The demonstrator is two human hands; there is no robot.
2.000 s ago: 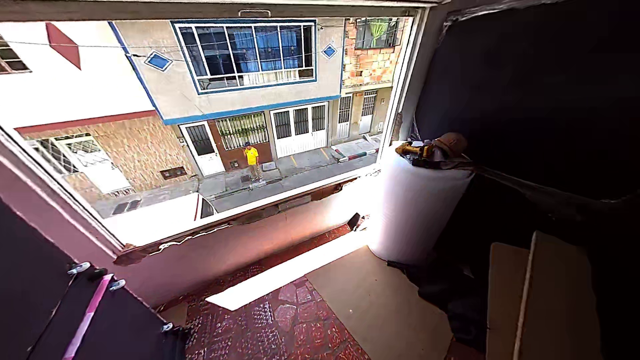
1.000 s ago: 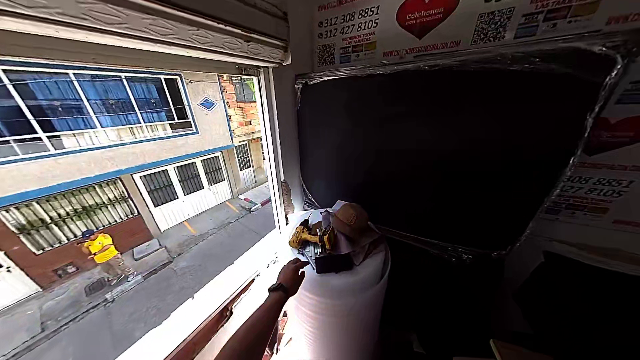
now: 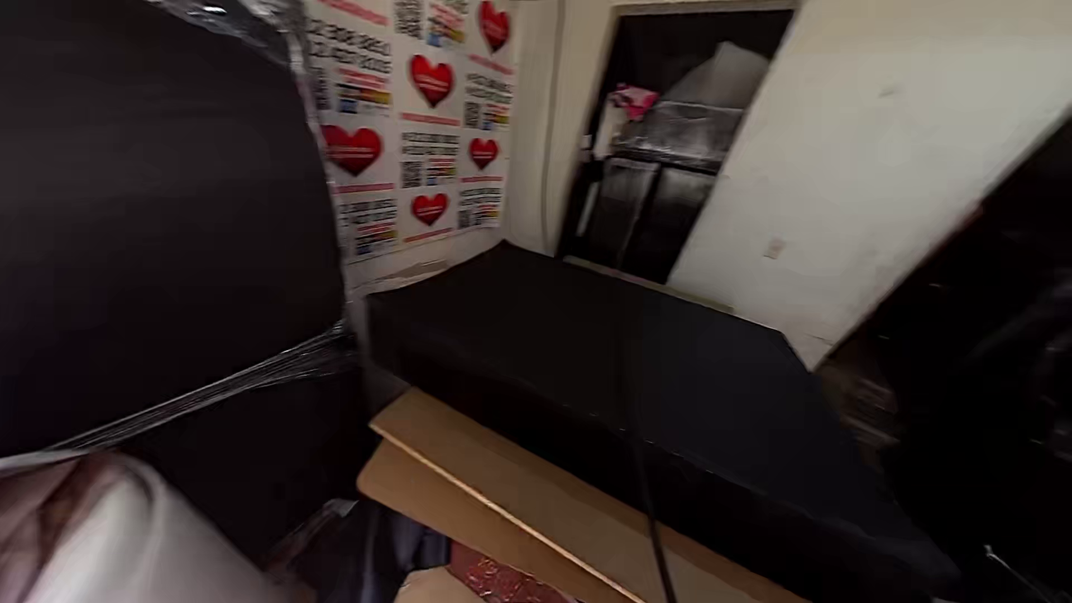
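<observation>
Neither my left hand nor my right hand shows now, so what they hold cannot be seen. A large black fabric-covered box-like piece (image 3: 603, 352) lies in the middle of the view. Flat cardboard sheets (image 3: 502, 494) lean along its near side. A thin dark cord (image 3: 643, 477) runs down across the black piece and the cardboard. At the lower left is the blurred top of a pale wrapped roll (image 3: 126, 536). The drill seen earlier on the roll is outside the frame.
A black panel in clear plastic wrap (image 3: 167, 209) stands at the left. Behind are a wall sheet printed with red hearts (image 3: 431, 151), a doorway with wrapped items (image 3: 670, 151) and a pale wall (image 3: 871, 151). Dark wrapped goods (image 3: 988, 377) fill the right. Patterned red floor (image 3: 502, 578) shows below.
The view has swung far right, away from the window. A second ago an arm with a wristband reached to the drill on the roll; arm and drill are now out of view.
</observation>
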